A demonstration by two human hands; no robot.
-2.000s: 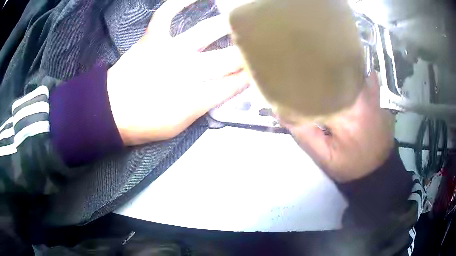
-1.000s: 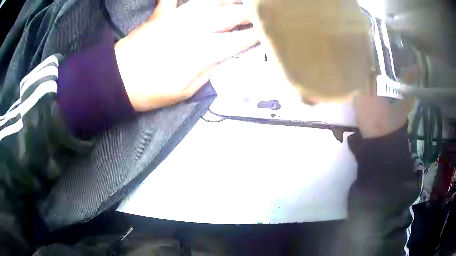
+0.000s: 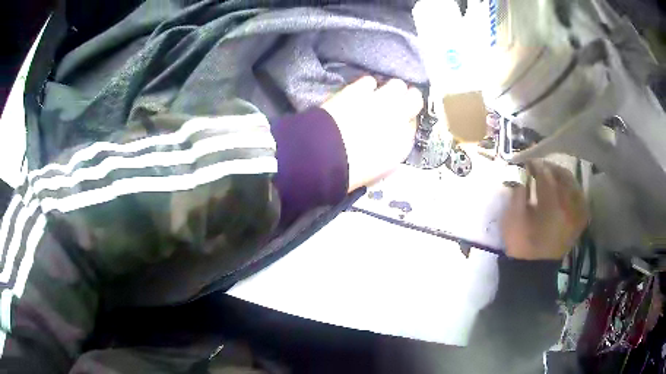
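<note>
The dark grey garment piece [image 3: 292, 55] lies bunched to the left of the machine and along the table's left side. My left hand [image 3: 380, 131] is overexposed and rests on the cloth's edge beside the needle area; its fingertips point up and touch the cloth. Whether it grips the cloth is unclear. My right hand [image 3: 544, 212] is blurred, at the right of the machine bed [image 3: 438, 201], off the cloth, with bent fingers close to the metal parts. A tan block [image 3: 466, 117] stands above a round metal disc with holes [image 3: 459, 162].
The large pale machine head [image 3: 562, 80] fills the upper right. The white table [image 3: 365, 270] curves in front of my lap. Green cable loops [image 3: 582, 270] hang at the right, beside a red, shiny tangle [image 3: 632, 314] at the far right edge.
The view has shifted, so the tan shape looks smaller and the machine head shows. The cloth now spreads across the upper left. My right hand now shows its fingers, clear of the tan shape.
</note>
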